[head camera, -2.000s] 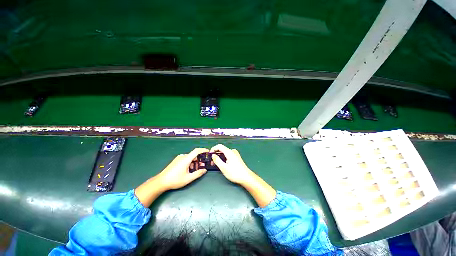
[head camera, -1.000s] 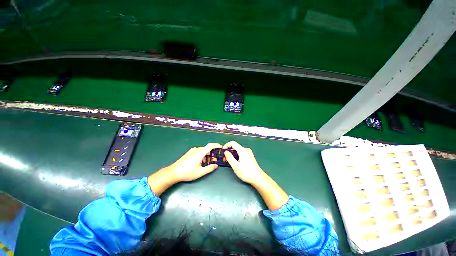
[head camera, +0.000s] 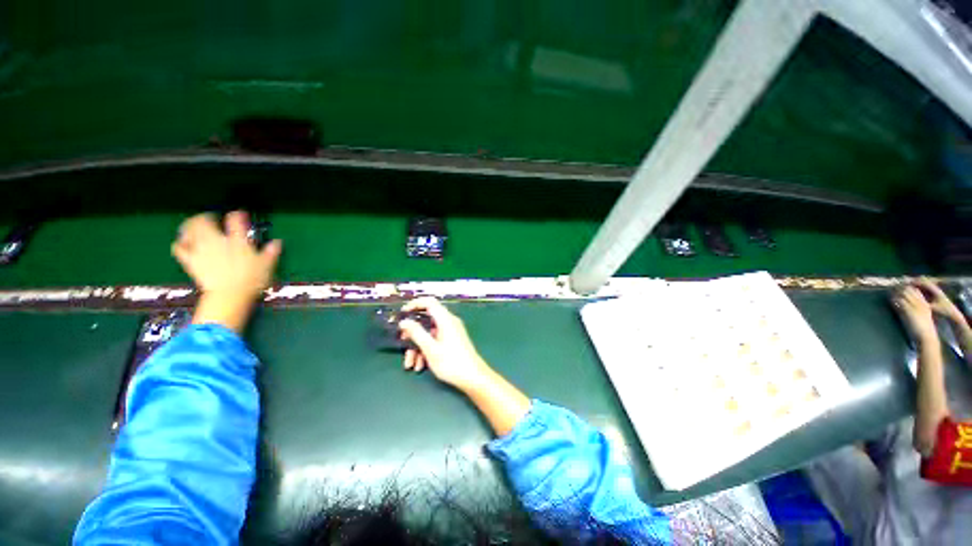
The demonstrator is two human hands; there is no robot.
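Note:
My left hand (head camera: 226,261) is blurred, reaching over the worn rail onto the green belt, fingers spread. A dark phone body (head camera: 258,230) shows beside its fingertips; whether they touch is not clear. My right hand (head camera: 442,343) holds a small black piece (head camera: 388,330) above the bench, between thumb and fingers; the piece is blurred and partly covered by the fingers. Another phone body (head camera: 158,328) lies on the bench at left, its lower part mostly hidden behind my left sleeve.
A white parts tray (head camera: 666,368) with tan pockets lies at right. A slanting white post (head camera: 682,139) stands at the belt rail (head camera: 469,289). Spaced phones (head camera: 426,239) lie on the belt. A dark block (head camera: 275,135) sits beyond it. Another person's hands (head camera: 919,306) are at the far right.
My left hand has let go of the black piece and moved left and forward over the belt. My right hand keeps the piece. The view has shifted, bringing another person into sight at right.

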